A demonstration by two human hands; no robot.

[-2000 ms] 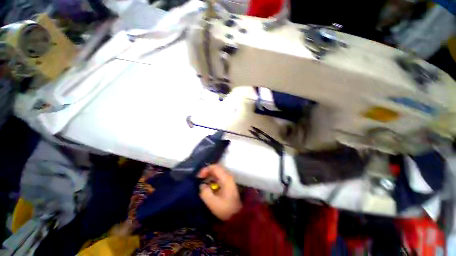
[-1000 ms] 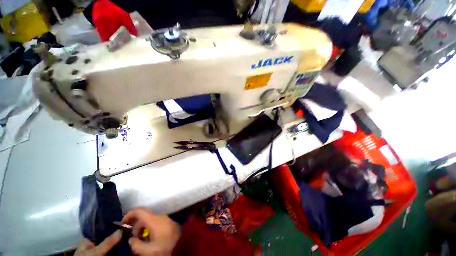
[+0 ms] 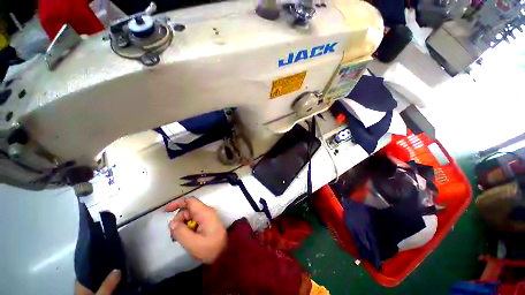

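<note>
My left hand (image 3: 103, 283), cut off by the bottom edge, holds a dark navy cut piece (image 3: 95, 248) upright against the table edge, left of the needle plate. My right hand (image 3: 197, 230) is closed around a small tool with a yellow handle (image 3: 192, 224); its shaft is hardly visible. This hand is right of the navy piece, over the front of the white table (image 3: 155, 245). The lockstitch machine (image 3: 172, 86) stands behind, its needle area (image 3: 109, 176) lit.
Dark scissors (image 3: 210, 178) on a black cord and a flat black phone-like rectangle (image 3: 286, 160) lie on the bed. Navy-and-white cloth (image 3: 198, 131) is under the arm. A red basket (image 3: 455, 196) with navy and white pieces stands at right.
The view has swung right and closer to the machine. My right hand has moved away from the navy piece, up and to the right, with the yellow-handled tool; my left hand still holds the piece.
</note>
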